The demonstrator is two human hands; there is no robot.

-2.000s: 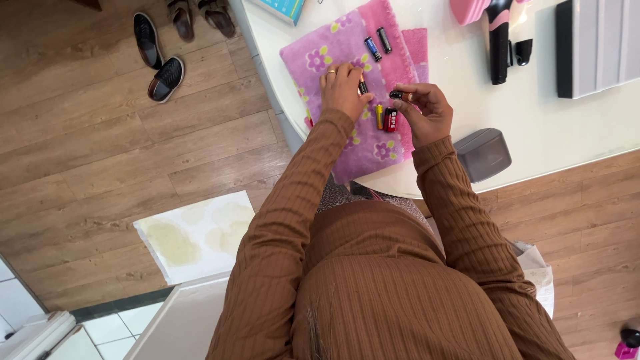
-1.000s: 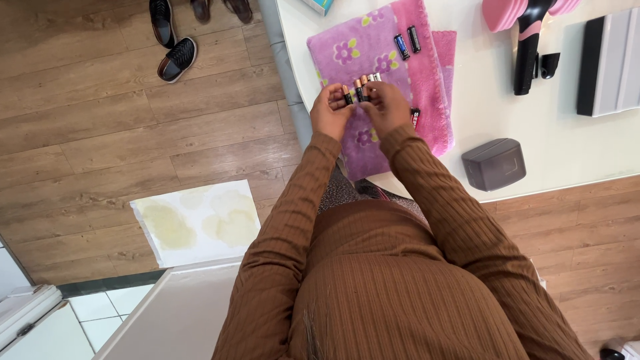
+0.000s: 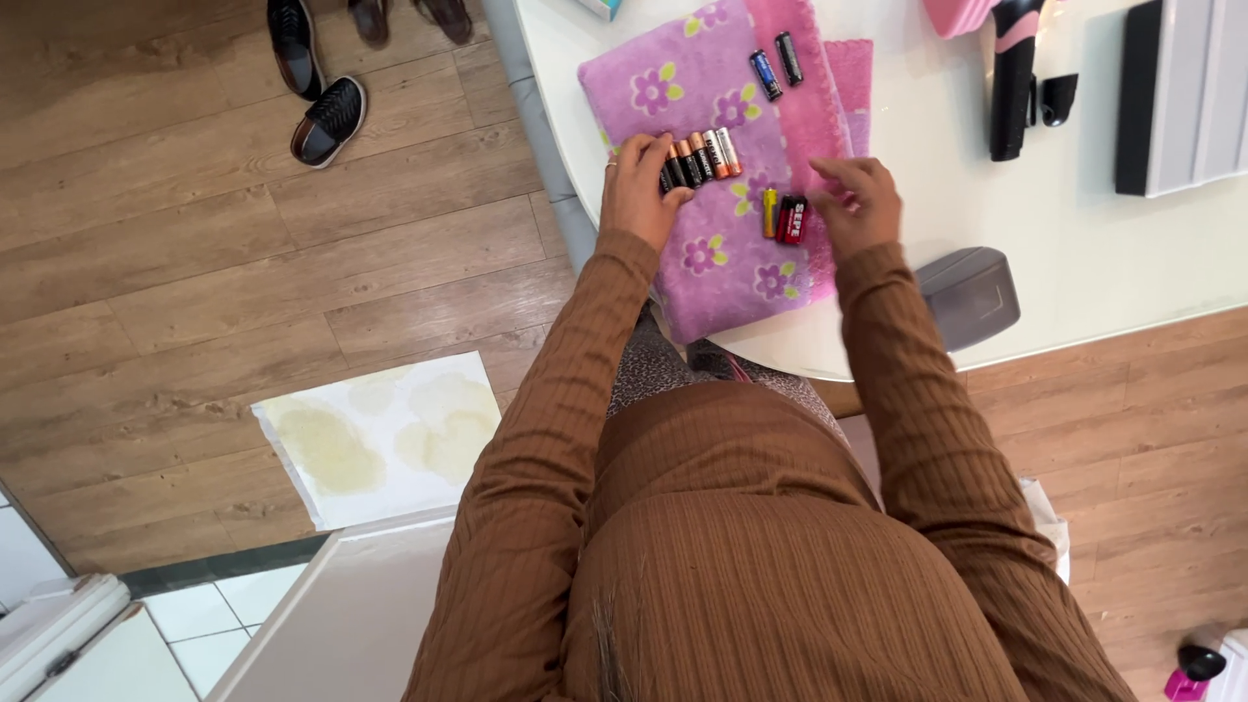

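Observation:
My left hand (image 3: 643, 190) rests at the left end of a row of several cylindrical batteries (image 3: 699, 159), thumb and fingers around the end ones. They lie side by side on a folded purple fleece blanket (image 3: 721, 278) with flowers and a pink border. My right hand (image 3: 860, 205), slightly blurred, is over the pink border with its fingers apart, just right of a red and black battery (image 3: 793, 220) and a thin yellow battery (image 3: 769, 213). Farther up the blanket lie a blue battery (image 3: 766, 75) and a dark battery (image 3: 789, 58).
On the white table (image 3: 1092, 253) are a grey case (image 3: 970, 297), a black and pink handled device (image 3: 1009, 88), a small black part (image 3: 1058, 99) and a white and black box (image 3: 1185, 97). Black shoes (image 3: 330, 122) and a stained white sheet (image 3: 380, 441) lie on the wooden floor.
One second ago both hands were at the battery row; my right hand has since moved right, away from it. The batteries now form a neat row, with my left hand still at its left end.

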